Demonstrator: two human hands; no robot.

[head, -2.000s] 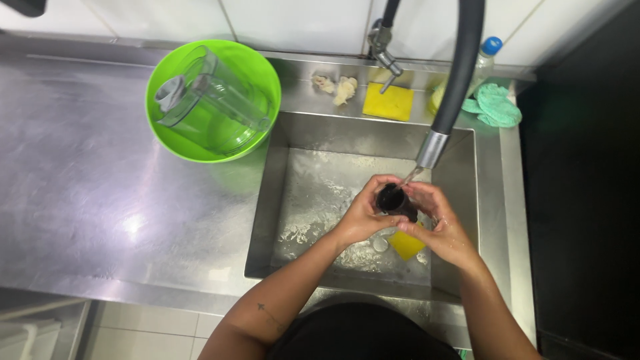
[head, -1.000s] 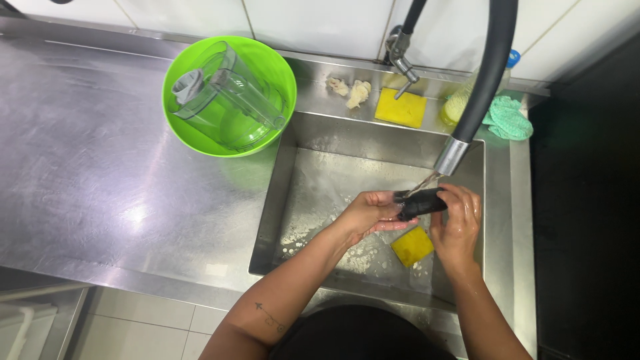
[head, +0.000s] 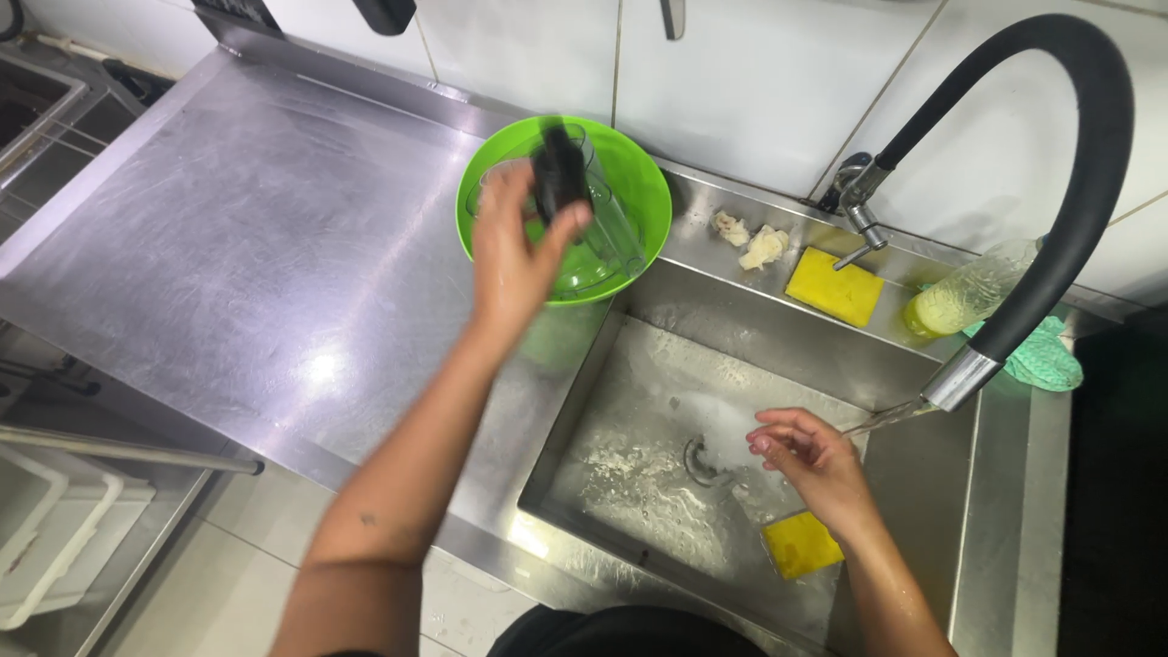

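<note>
My left hand (head: 516,246) holds a black plastic part (head: 558,173), blurred by motion, over the green plastic bowl (head: 652,219). Inside that bowl lies a clear plastic blender jar (head: 616,228). My right hand (head: 812,461), empty with its fingers curled loosely, is above the steel sink (head: 657,356), beside the water running from the flexible black faucet (head: 963,379). A yellow sponge (head: 803,545) rests on the sink floor near my right wrist.
Behind the sink, a ledge holds crumpled whitish scraps (head: 765,246), another yellow sponge (head: 834,286), a bottle of yellowish liquid (head: 967,287) and a green cloth (head: 1045,356). A steel counter (head: 265,237) extends left. White plastic trays (head: 73,529) sit below it.
My left hand has carried the black part from the sink to over the green bowl. My right hand has let go of it and stays above the sink. The view has swung left.
</note>
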